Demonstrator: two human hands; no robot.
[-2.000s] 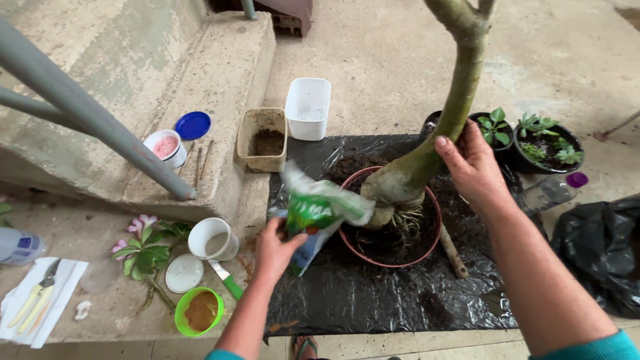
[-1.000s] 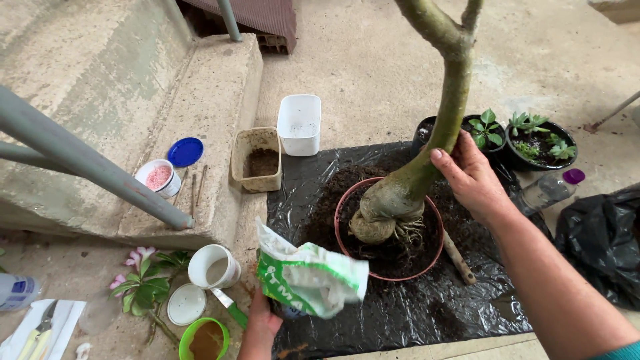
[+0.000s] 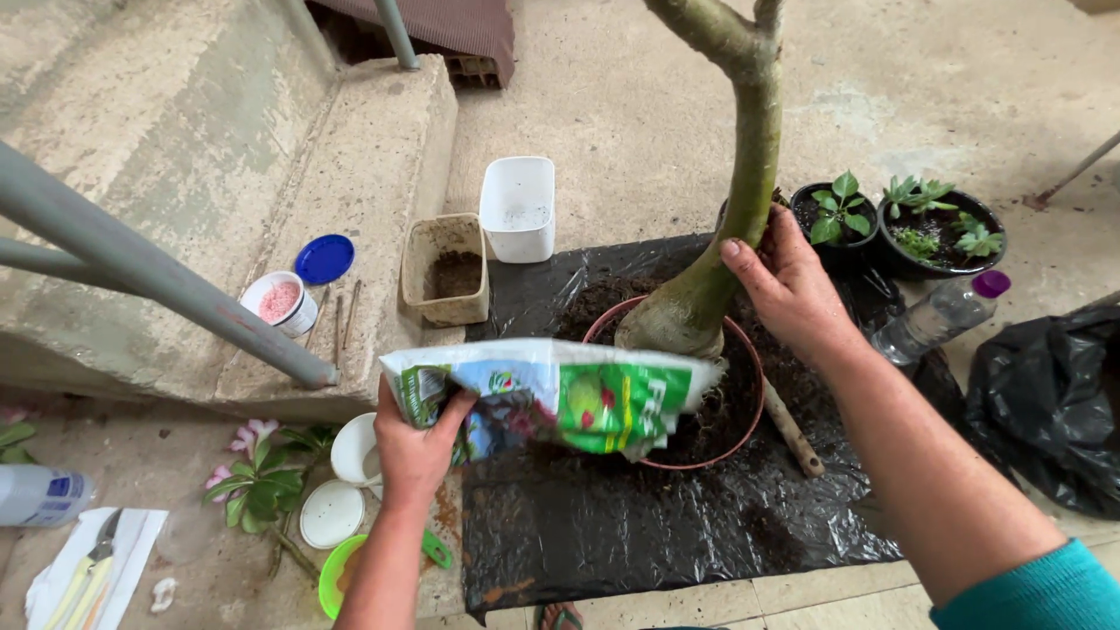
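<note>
My left hand (image 3: pixel 418 442) grips the end of a printed plastic bag (image 3: pixel 551 394), green, white and blue. The bag lies level, its far end over the round reddish-brown pot (image 3: pixel 759 411) and hiding part of it. My right hand (image 3: pixel 792 280) is closed around the thick green trunk (image 3: pixel 751 166) of a potted plant with a swollen base. Roots and dark soil show in the pot, which stands on a black plastic sheet (image 3: pixel 612 534) strewn with soil. A wooden stick (image 3: pixel 792 429) lies right of the pot.
Left are a metal railing (image 3: pixel 175 271), a tub of pink granules (image 3: pixel 280 302), a cut flowering branch (image 3: pixel 262 486), a lime-green bowl (image 3: pixel 337 577) and pruning shears (image 3: pixel 92 569). Two tubs (image 3: pixel 518 210) (image 3: pixel 446 271) stand behind. Right are potted plants (image 3: pixel 941 232), a bottle (image 3: pixel 936 319) and a black bag (image 3: pixel 1050 411).
The bag has turned in my left hand: upright a second ago, it now stretches level towards the pot. My right hand stays on the trunk.
</note>
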